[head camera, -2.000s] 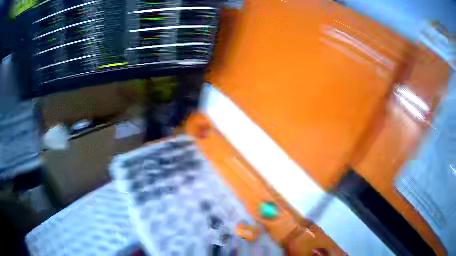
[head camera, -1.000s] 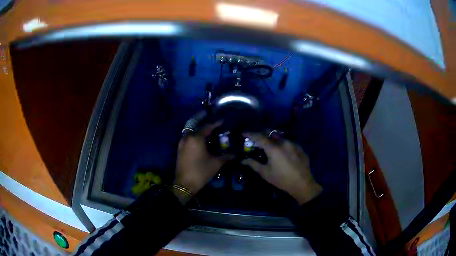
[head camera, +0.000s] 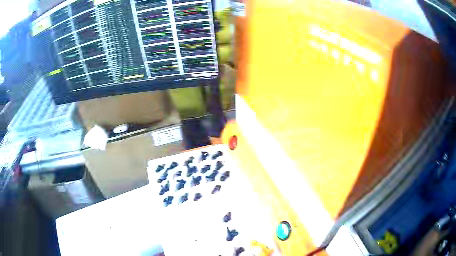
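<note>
A white tray (head camera: 200, 175) of small black earphone units (head camera: 196, 180) stands at lower centre, overexposed. Several more units (head camera: 231, 234) sit lower on it, beside a small orange piece (head camera: 260, 247). At the right edge, the blue-lined interior of the open test box (head camera: 410, 220) shows in part. A hand, apparently my left hand (head camera: 428, 246), is in there, cut off by the frame and blurred, near dark fixture parts (head camera: 444, 245). Its fingers and any grip are hidden. My right hand is out of the picture.
A large orange cabinet (head camera: 310, 110) has a green button (head camera: 283, 230) and a red button (head camera: 233, 142). A yellow cluster (head camera: 387, 242) lies in the box corner. A monitor (head camera: 135, 45), cardboard boxes (head camera: 130, 165), clear trays (head camera: 40, 112) and another white tray (head camera: 105, 227) are left.
The view has swung left from the open box to the trays and monitor. Both hands were at the fixture inside the box; now only part of one shows at the lower right edge.
</note>
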